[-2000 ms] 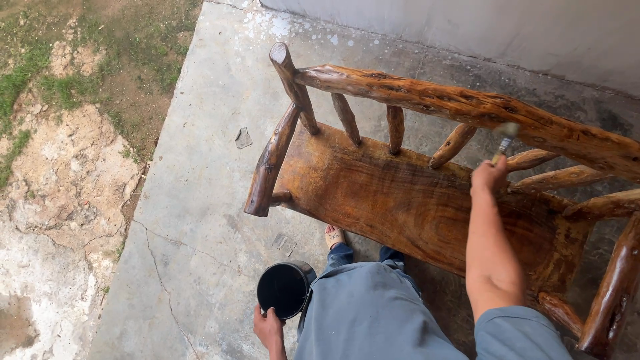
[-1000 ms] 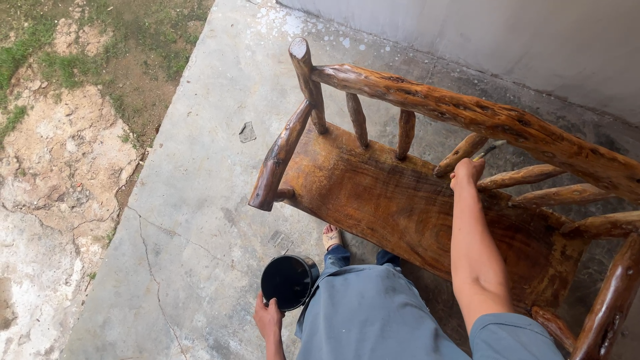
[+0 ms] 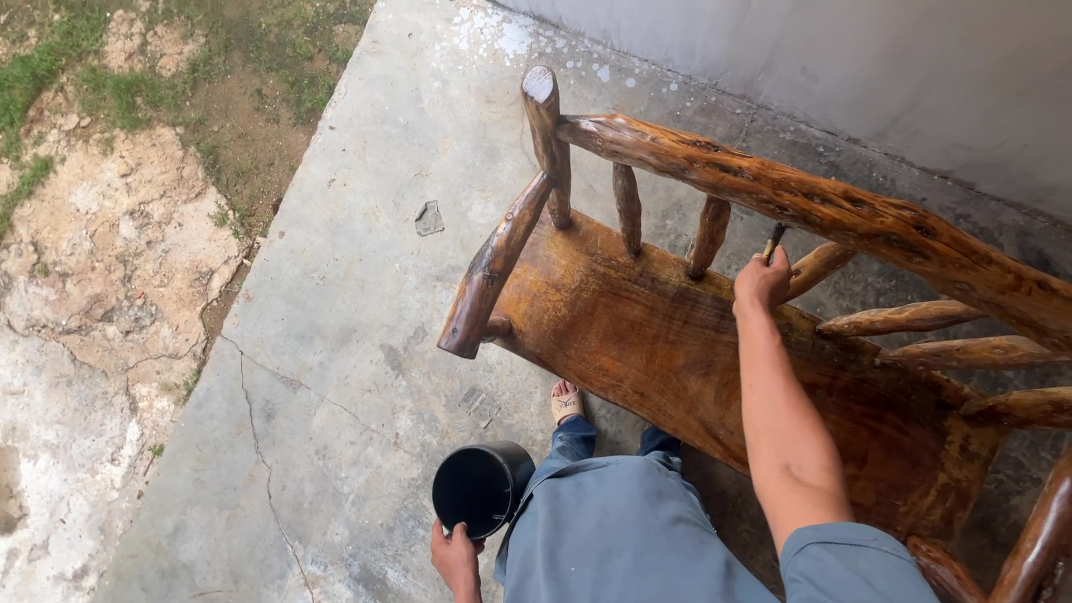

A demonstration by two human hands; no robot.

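Note:
My right hand (image 3: 762, 278) is shut on a paintbrush (image 3: 775, 238), its dark bristles up at the underside of the top rail (image 3: 796, 194) of a rustic wooden bench. The hand is beside a slanted back spindle (image 3: 819, 270), above the rear edge of the bench seat (image 3: 645, 327). The wood is brown and glossy in places, with paler, duller patches on the seat. Low at the left, my left hand (image 3: 456, 557) grips the rim of a black bucket (image 3: 481, 490) beside my body. The bucket's inside is dark; its contents cannot be told.
A rounded armrest (image 3: 498, 268) and post (image 3: 544, 142) stand at the bench's left end. Behind the bench rises a grey wall (image 3: 879, 75). The concrete floor (image 3: 335, 335) is cracked and borders rough ground (image 3: 109, 243). My sandalled foot (image 3: 567, 402) is by the seat's front edge.
The brush in my right hand was over the top rail, then lower among the slanted spindles; now it is at the rail's underside, further left along the bench. My left hand keeps the bucket.

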